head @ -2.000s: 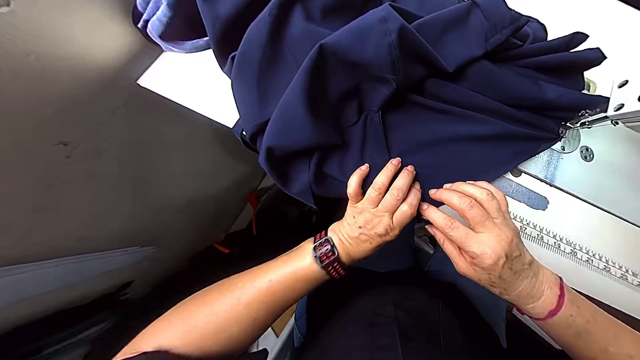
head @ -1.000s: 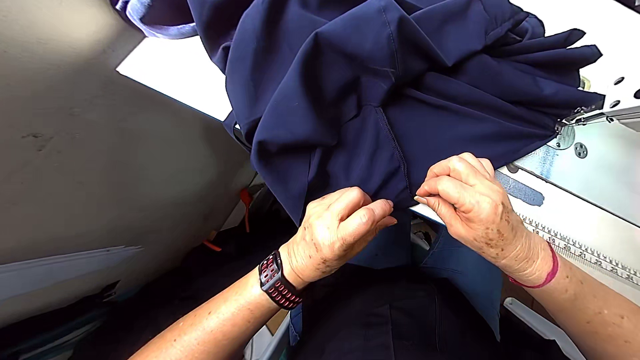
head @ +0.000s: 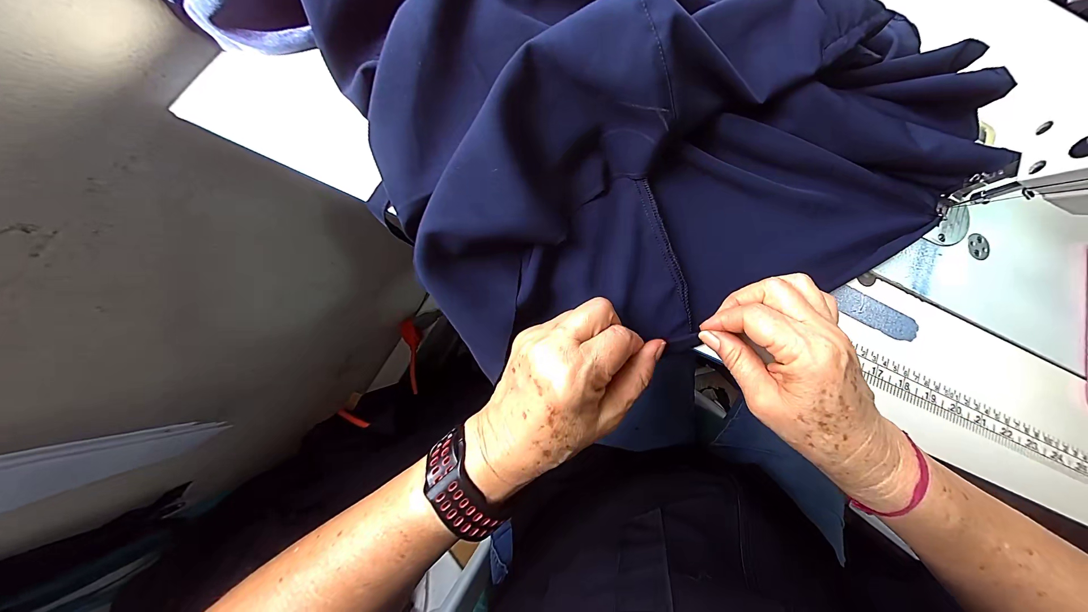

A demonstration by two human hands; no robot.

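Observation:
A navy blue fabric garment lies in folds over the white sewing table, with a stitched seam running down to its near edge. My left hand pinches that edge just left of the seam's end. Close by on the right, my right hand grips the same edge between thumb and forefinger. At the far right, the garment's corner reaches the presser foot of a sewing machine; whether the foot is down on it I cannot tell.
A printed measuring scale runs along the table's near edge at the right. Blue fabric hangs below the table edge. A grey surface fills the left side, and an orange-red strip hangs beside it.
Two seconds ago my left hand lay with its fingers spread on the fabric; it now pinches the edge. The seam near my hands shows straighter and longer than before.

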